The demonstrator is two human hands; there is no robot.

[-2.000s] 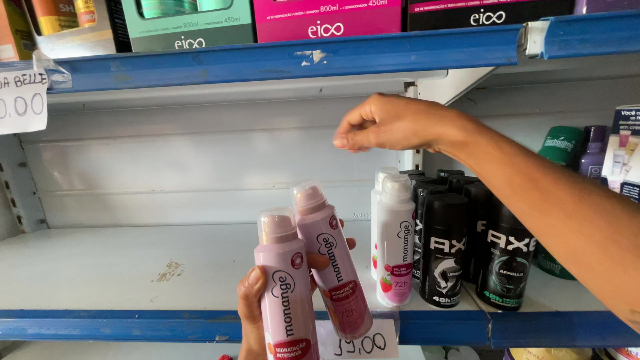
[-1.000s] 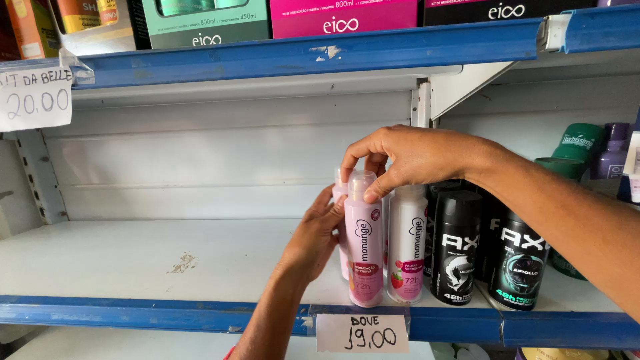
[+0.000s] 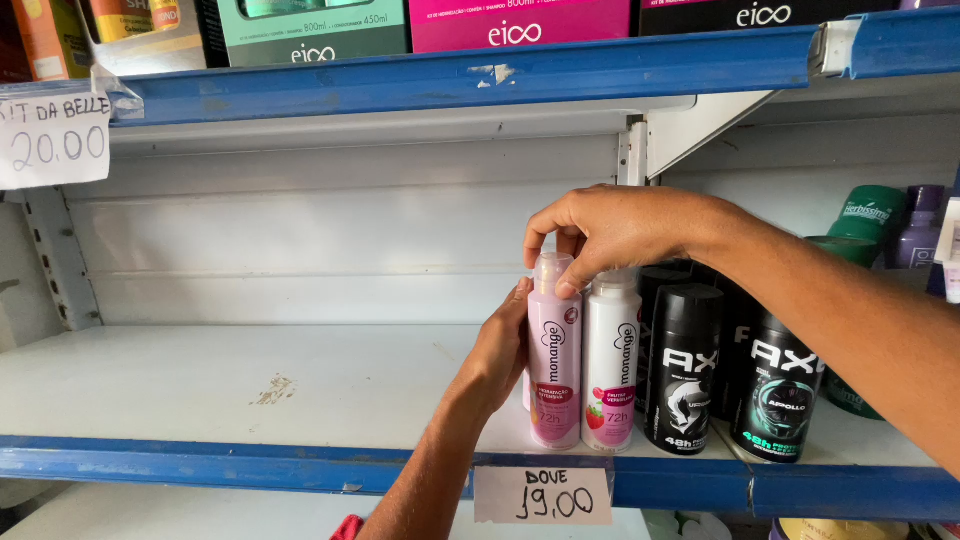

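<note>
A pink Monange spray can (image 3: 555,352) with a clear cap stands upright at the shelf's front edge. My right hand (image 3: 600,232) reaches over from the right, thumb and fingers around its cap. Against the can's left side rests my left hand (image 3: 499,349), and part of another pink can shows between them. Touching or nearly touching on the right is a white Monange can (image 3: 611,367) with a berry print. Black Axe cans (image 3: 684,367) stand in a group farther right, under my right forearm.
The white shelf (image 3: 187,390) has a blue front rail (image 3: 210,461) with a handwritten price card (image 3: 544,495). Overhead, another blue rail (image 3: 450,79) carries boxed hair kits (image 3: 517,26). Green Herbissimo containers (image 3: 866,214) and a purple bottle (image 3: 916,240) stand at right.
Two seconds ago my left hand held two pink cans in front of the shelf; now they stand beside the white can. My right hand has come down onto the front pink can's cap.
</note>
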